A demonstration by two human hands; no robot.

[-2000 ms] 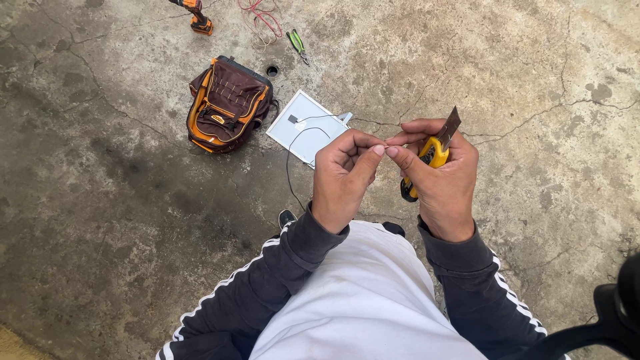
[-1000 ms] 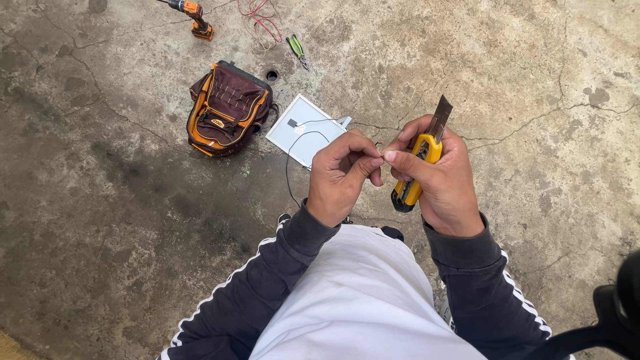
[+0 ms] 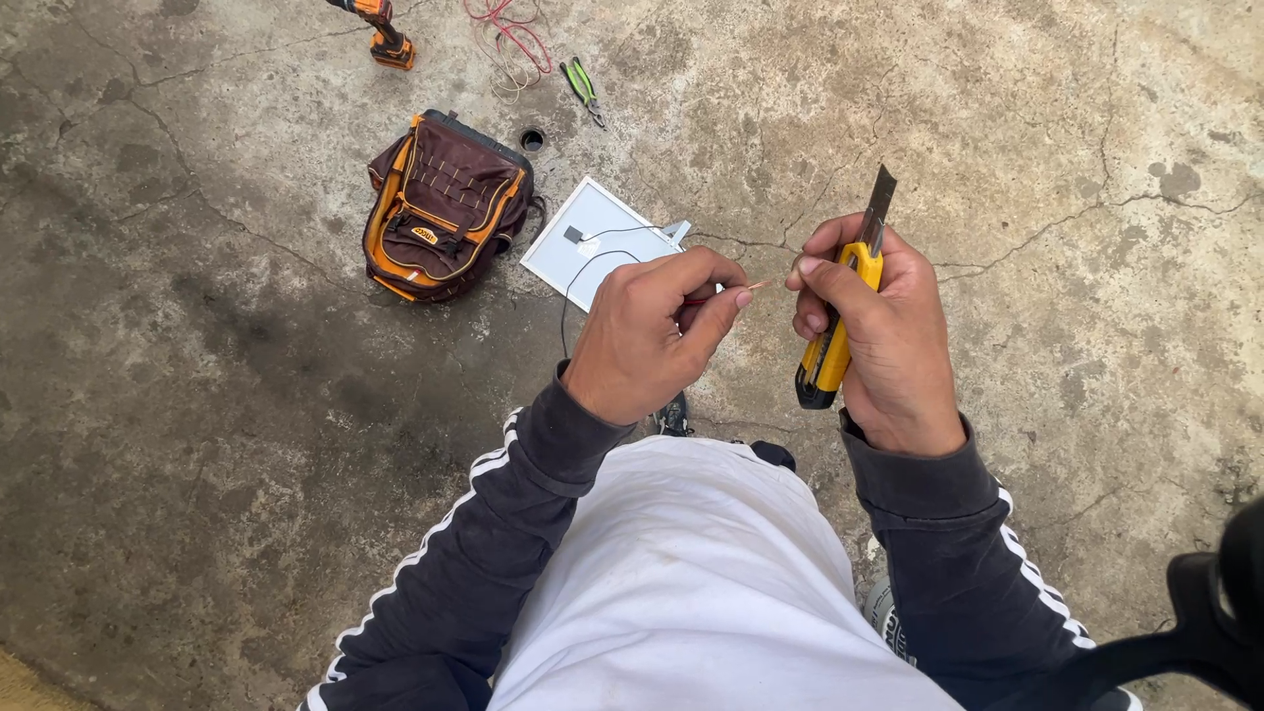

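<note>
My left hand (image 3: 662,331) pinches a thin wire (image 3: 760,285) between thumb and forefinger; its bare copper end points right, and a bit of red insulation shows by the fingers. Just to the right, my right hand (image 3: 884,331) holds a yellow utility knife (image 3: 841,331) upright against the palm, its blade extended upward. Thumb and forefinger of that hand are closed beside the wire's tip, with a small gap between the two hands. Below and beyond my left hand, a white framed panel (image 3: 602,222) with a dark cable lies on the concrete floor, partly hidden by that hand.
A brown and orange tool backpack (image 3: 449,202) lies left of the panel. Farther off are green-handled pliers (image 3: 583,91), loose red and pale wires (image 3: 512,39) and an orange cordless drill (image 3: 387,38). A small round hole (image 3: 531,139) opens in the floor. A can (image 3: 886,612) stands near my right sleeve.
My hands, touching at the fingertips before, have moved apart slightly. The bare copper end of the wire now shows between them. The knife is still in my right hand.
</note>
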